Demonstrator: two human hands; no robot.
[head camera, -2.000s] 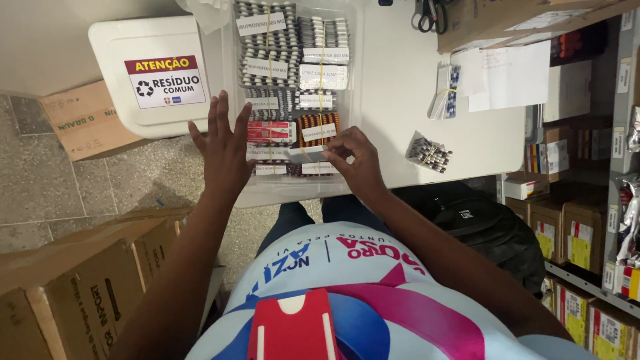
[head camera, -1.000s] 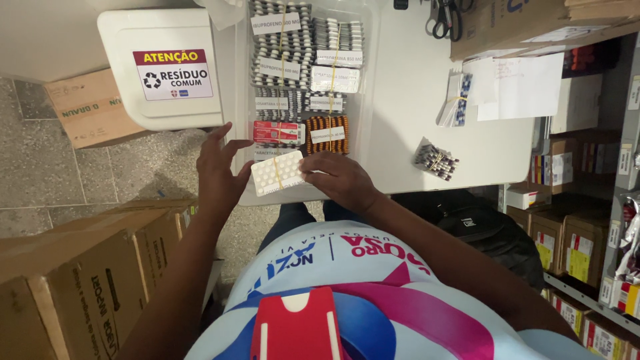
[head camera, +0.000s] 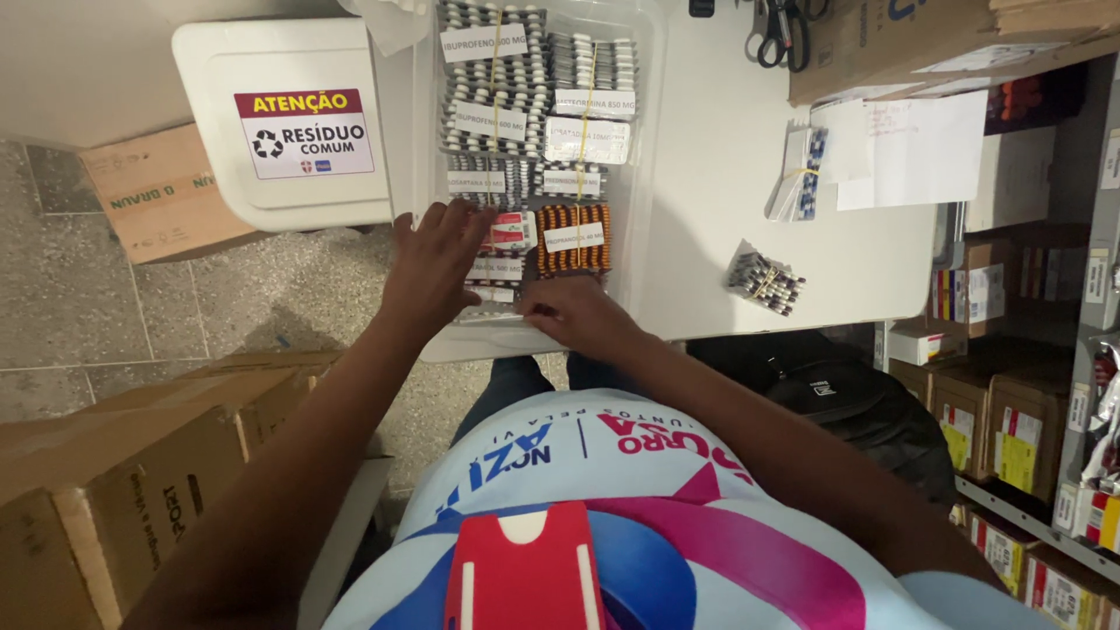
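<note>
A clear plastic bin (head camera: 643, 175) holds bundles of blister packs tied with rubber bands, in two columns, with paper labels. My left hand (head camera: 437, 267) rests at the bin's left side, its fingers spread over the red and white packs (head camera: 514, 232) and the bundle nearest me. My right hand (head camera: 582, 315) is in the bin's near end, fingers curled, just below the orange blister bundle (head camera: 569, 249). A white pack edge (head camera: 490, 316) shows between my hands at the near wall; whether my right fingers grip it is hidden. Upper bundles include black-and-white blisters (head camera: 494, 83).
On the white table (head camera: 700, 114) lie a small banded blister bundle (head camera: 766, 282), another banded bundle (head camera: 798, 175), paper sheets (head camera: 919, 149) and scissors (head camera: 783, 35). A white lid (head camera: 289, 52) is at the left. Cardboard boxes (head camera: 166, 490) stand lower left, shelves with boxes at the right.
One second ago my hands held a white blister pack above the bin's near end. Now it is down at the near wall, mostly out of sight, and both hands are lower in the bin.
</note>
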